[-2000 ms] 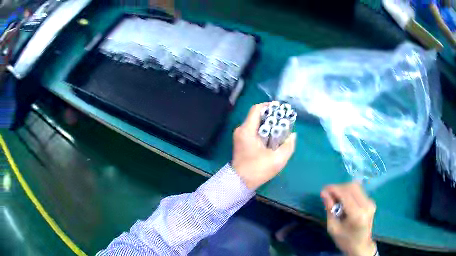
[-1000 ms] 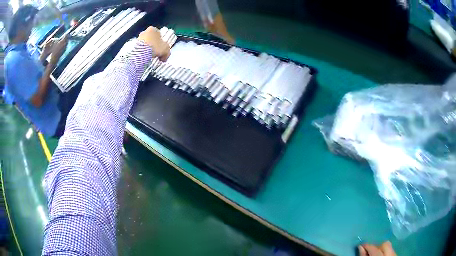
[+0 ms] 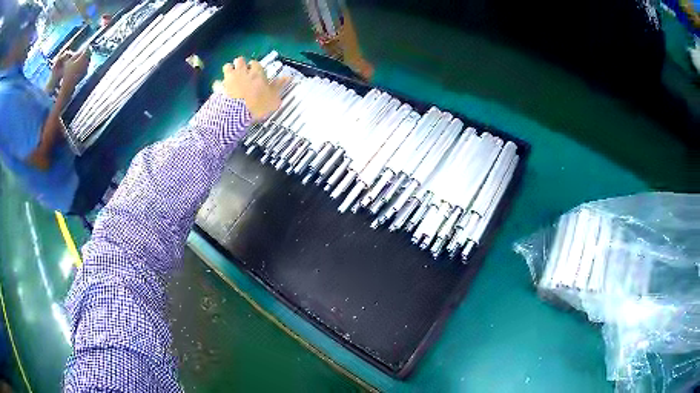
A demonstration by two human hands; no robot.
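Note:
My left hand (image 3: 257, 86) is at the far left end of a black tray (image 3: 307, 269), palm down on silver stepped tubes (image 3: 384, 142), with its fingers spread. The tubes lie side by side in a slanting row along the tray's far side, with narrower tips towards the near side. The near part of the tray shows bare black floor. My right hand is out of the picture. A clear plastic bag (image 3: 652, 269) lies to the right, with a stack of silver tubes (image 3: 579, 249) in its open mouth.
A person in a blue shirt (image 3: 34, 130) is at the far left, beside another tray of long silver tubes (image 3: 134, 65). Another person's forearm (image 3: 349, 50) shows beyond the tray. The green bench's near edge (image 3: 284, 330) slants down to the right.
My left hand has moved from mid-bench to the tray's far left end, and its fist around the tube bundle has opened. My right hand has left the picture. The view has shifted.

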